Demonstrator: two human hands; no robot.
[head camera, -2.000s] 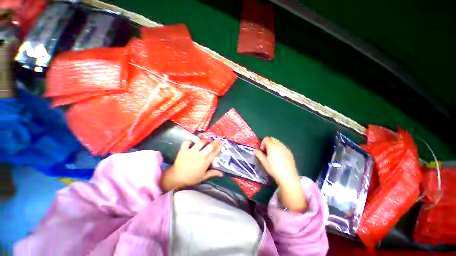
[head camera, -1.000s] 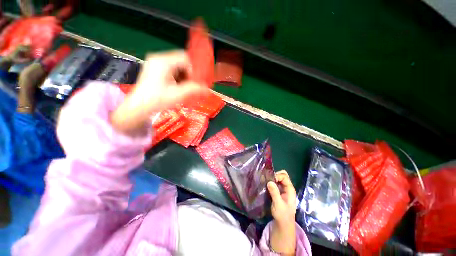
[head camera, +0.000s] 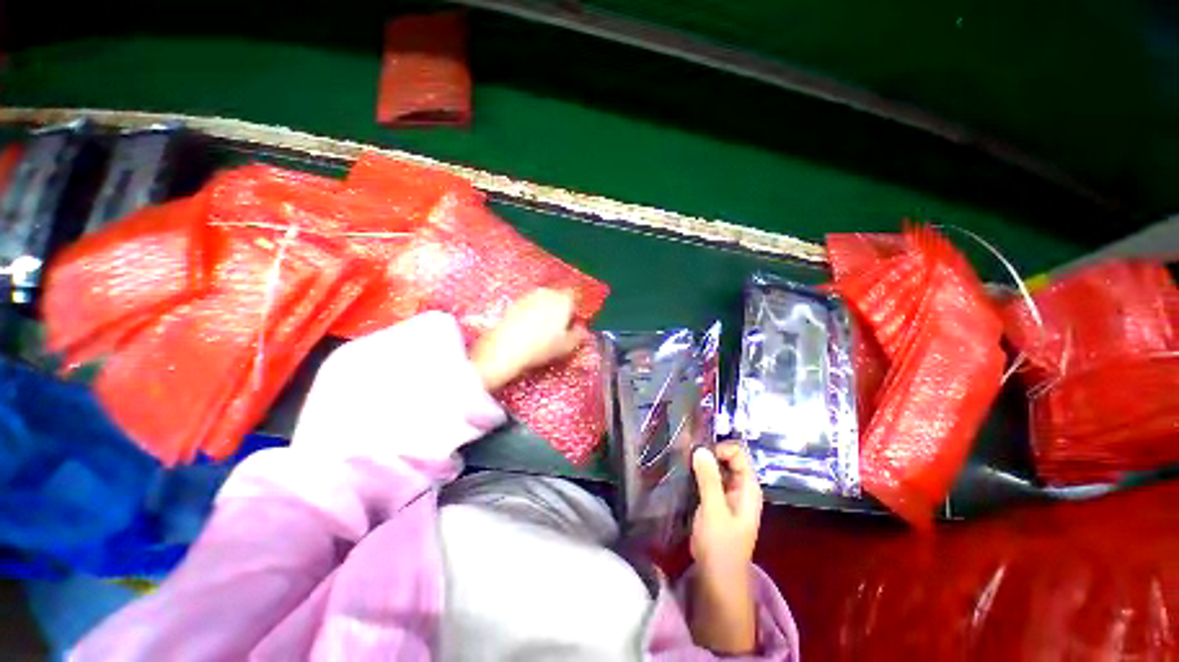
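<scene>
My right hand holds a dark bagged unit upright by its lower right edge, thumb on top; its shiny grey film sticks up at the upper corners. My left hand is on a dimpled red bubble bag just left of the unit, its fingers bent over the bag's upper part. Whether the fingers pinch the bag is hard to tell. The bag lies flat, its right edge close to the unit.
Fanned red bubble bags with white string lie at left. Another bagged unit and red bundles lie at right. A red packet is on the green belt. Red sheeting fills the lower right. Dark units are far left.
My left hand has come down from above the belt, where it held a red piece, to the bubble bag. The unit in my right hand is now more upright. The view has shifted.
</scene>
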